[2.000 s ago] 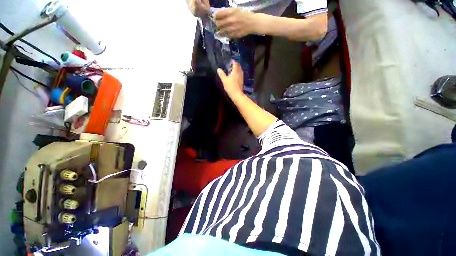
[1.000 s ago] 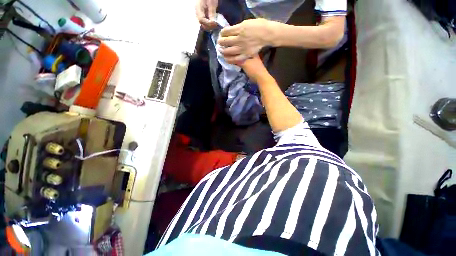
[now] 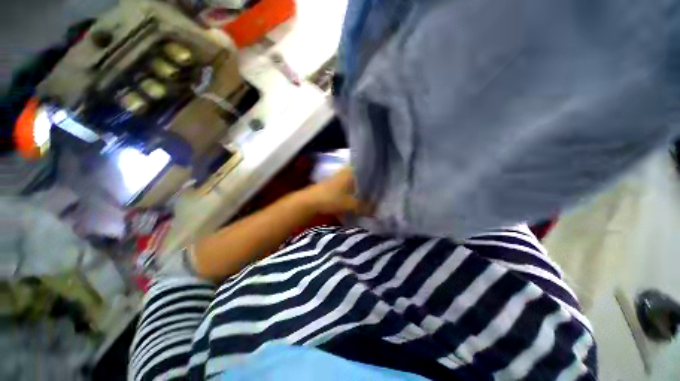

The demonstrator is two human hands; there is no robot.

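A blue-grey garment piece (image 3: 507, 111) is raised close to the camera and fills the upper right, blurred by motion. My left hand (image 3: 339, 197) is at its lower left edge, with the fingers partly hidden and closed on the cloth. A small white patch (image 3: 332, 162) shows just above this hand; I cannot tell what it is. My right hand is not in view; the cloth covers that side.
The overlock machine (image 3: 142, 97) is at upper left with its lamp lit. An orange tray (image 3: 261, 21) is behind it. Heaped cloth (image 3: 45, 245) and a red checked cloth (image 3: 149, 242) are at left. A round dark object (image 3: 658, 312) is at far right.
The view has turned, and the machine shows higher up. The blue-grey cloth has come up close. My left arm has appeared; my right arm and the other person's hands are out of sight.
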